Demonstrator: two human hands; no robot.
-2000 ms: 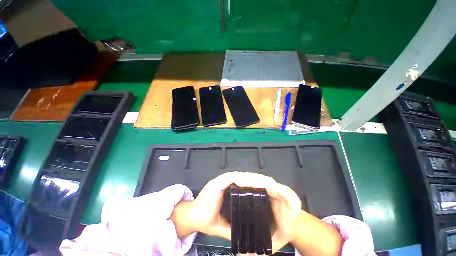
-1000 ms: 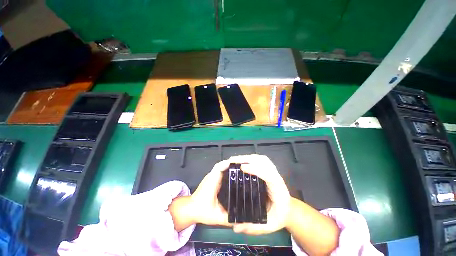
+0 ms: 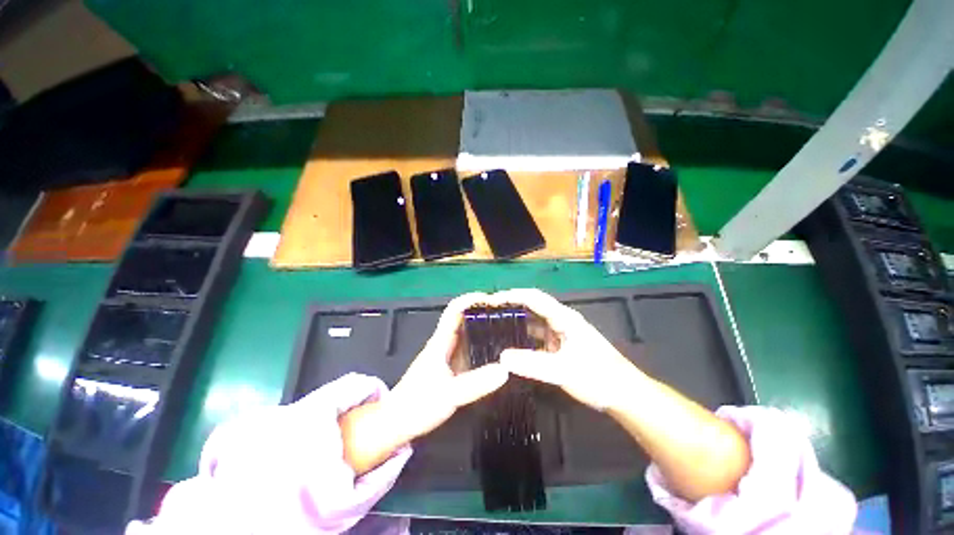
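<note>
A stack of several black smartphones (image 3: 512,449) is held together over the black slotted tray (image 3: 669,381), long edges facing me as parallel dark lines. My left hand (image 3: 445,366) grips the stack's upper part from the left. My right hand (image 3: 565,361) grips it from the right. Both thumbs lie across the edges and nearly meet. The stack's lower end sticks out below the hands. The faces of the phones are hidden. No phone shows in the visible slots of this tray.
Three black phones (image 3: 441,214) lie on the brown board (image 3: 314,225), with a blue pen (image 3: 603,222), a pale stick (image 3: 582,209), another phone (image 3: 646,209) and a grey-white sheet (image 3: 549,125). Filled trays stand left (image 3: 199,303) and right (image 3: 863,313). A white post (image 3: 837,146) slants at right.
My hands and the stack have moved forward, away from me. The stack has turned from end-on to show its long edges, and my thumbs now lie across them.
</note>
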